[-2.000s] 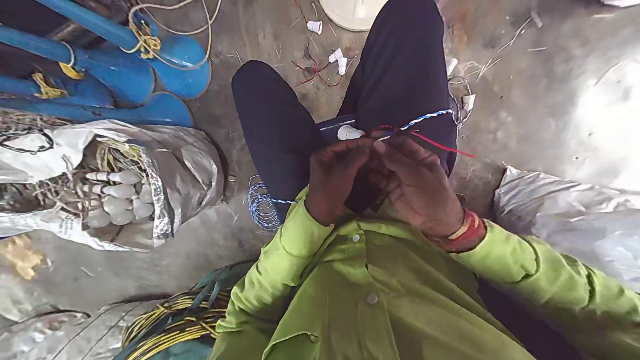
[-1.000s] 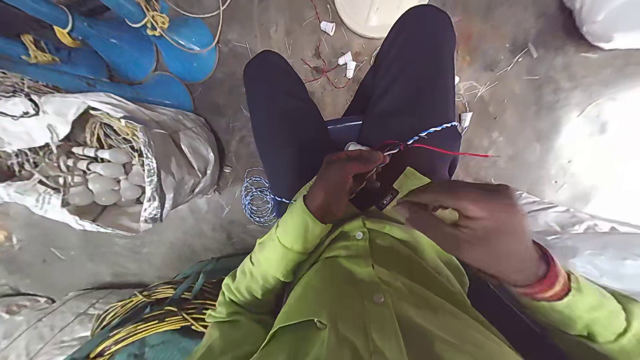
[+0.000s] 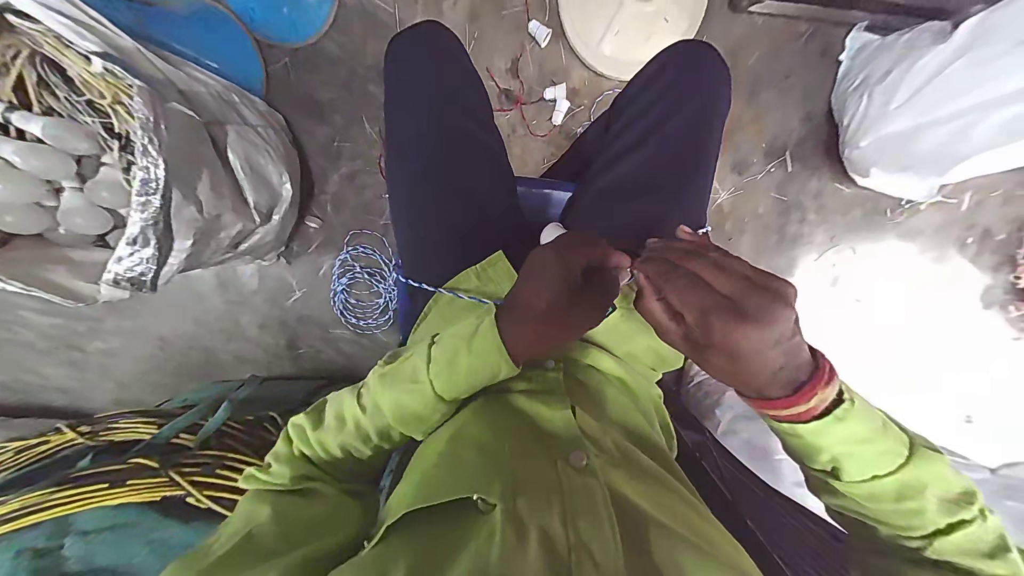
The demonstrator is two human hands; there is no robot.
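Note:
My left hand [image 3: 560, 292] is closed around a blue-and-white twisted wire [image 3: 448, 291], whose coil [image 3: 364, 282] lies to the left, beside my thigh. A white bulb holder [image 3: 552, 233] shows just above the fingers of that hand. Close against it is my right hand [image 3: 704, 300], its thumb and fingertips pinched at the wire's end in front of my lap. What exactly lies between the fingertips is mostly hidden. A red and yellow band is around the right wrist.
Left stands an open sack [image 3: 216, 160] of white bulbs [image 3: 80, 212], with blue drums [image 3: 192, 40] behind. Yellow-and-black cable coils [image 3: 120, 472] are at lower left. White holders [image 3: 556, 100] and red wire [image 3: 520, 104] lie near a round cream lid [image 3: 632, 32]. White sack [image 3: 928, 96] at right.
My right hand, apart from the left a second ago, is back against it. The red wire that stuck out to the right of my hands no longer shows there. The view has shifted.

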